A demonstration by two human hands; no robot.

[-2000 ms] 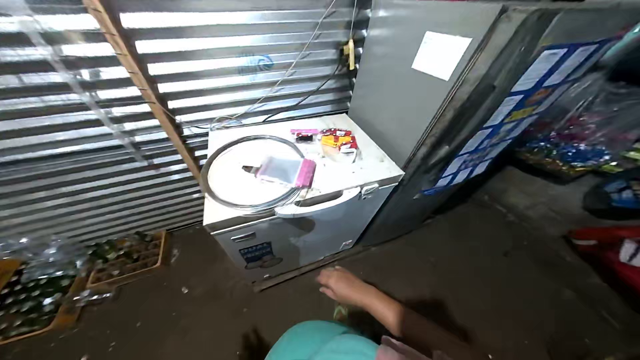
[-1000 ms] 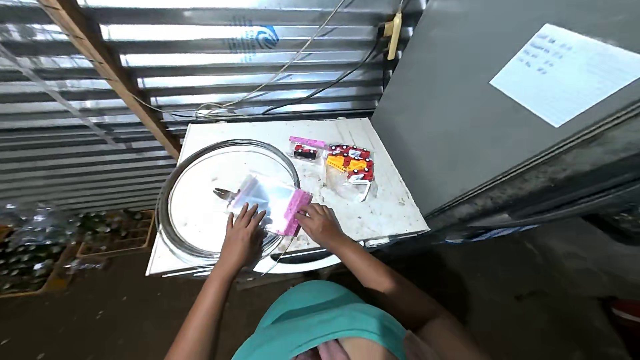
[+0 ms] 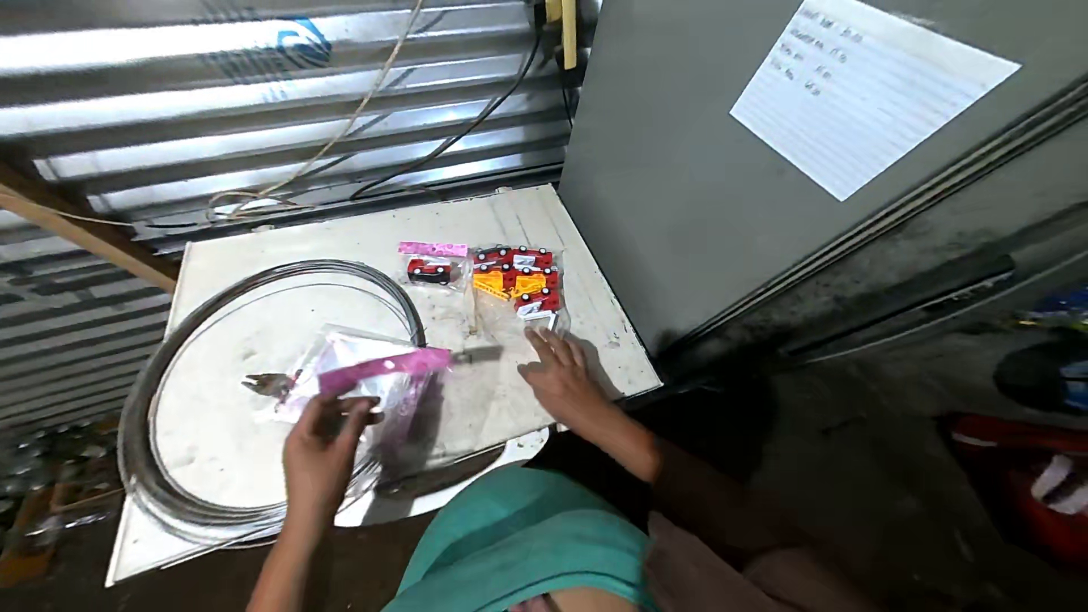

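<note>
My left hand (image 3: 327, 442) holds a clear plastic bag with a pink header (image 3: 387, 367) between thumb and fingers, above the front right part of a coil of metal wire (image 3: 140, 416). Pliers (image 3: 269, 385) lie inside the coil, their handles hidden by plastic. My right hand (image 3: 561, 374) holds nothing; its fingers are spread at the near edge of a clear bag of red and yellow toy vehicles (image 3: 518, 280). Left of that bag lies a small packet with a red toy car (image 3: 429, 271) and a pink header. All this rests on the white lid of a chest freezer (image 3: 476, 391).
A grey metal cabinet side (image 3: 671, 170) with a handwritten paper (image 3: 867, 93) stands at the right. Corrugated metal wall (image 3: 255, 110) and hanging cords are behind the freezer. Crates of bottles (image 3: 59, 501) sit low on the left; a red item (image 3: 1003, 484) lies at the far right.
The pink-headed bag, flat on the coil one second ago, is now lifted in my left hand. My right hand has moved from it to beside the toy vehicles.
</note>
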